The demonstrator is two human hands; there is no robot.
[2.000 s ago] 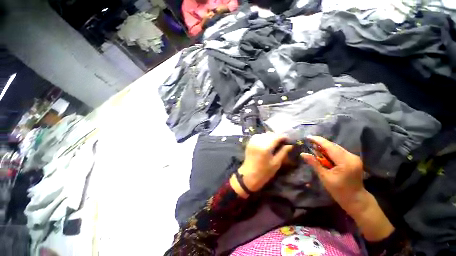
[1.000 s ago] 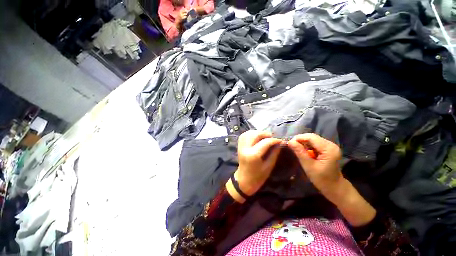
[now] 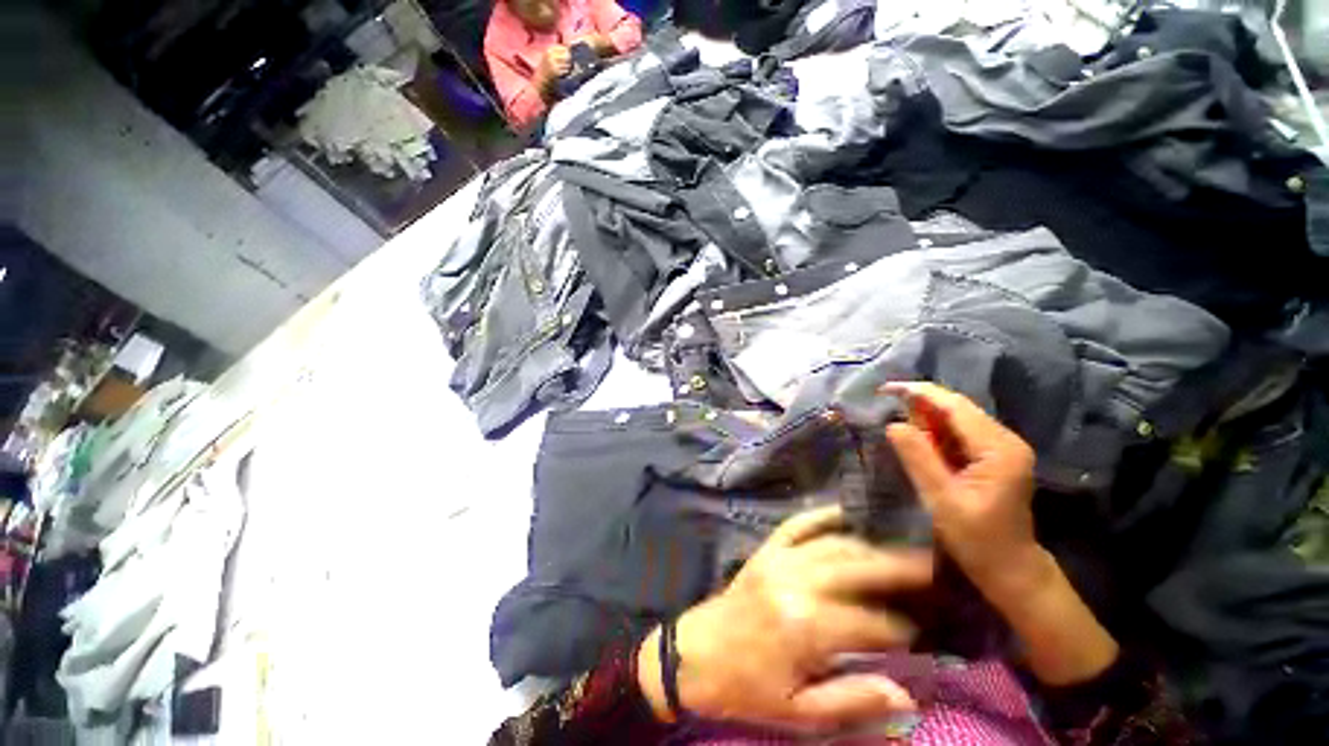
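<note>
The grey and black denim garment [image 3: 612, 488] lies in front of me, partly on the table and partly over my lap, with a row of metal buttons along its edge. My left hand [image 3: 802, 619] is low over the near part of the garment and my apron, blurred, with its fingers apart and nothing visible in it. My right hand [image 3: 969, 488] is at the garment's seam, thumb and fingers curled with a gap between them. A dark reddish patch shows between its fingers; I cannot tell whether it is the snips.
Grey and black garments [image 3: 641, 219] are heaped beyond and to the right. The white tabletop [image 3: 372, 481] runs along the left. Pale garments [image 3: 161, 583] and a dark phone [image 3: 197, 710] lie at the far left. A person in a pink top [image 3: 561, 59] is beyond the table.
My left hand has left the seam and dropped towards my lap, its fingers spreading. My right hand has moved slightly right, away from the left. The orange-red handle no longer shows clearly.
</note>
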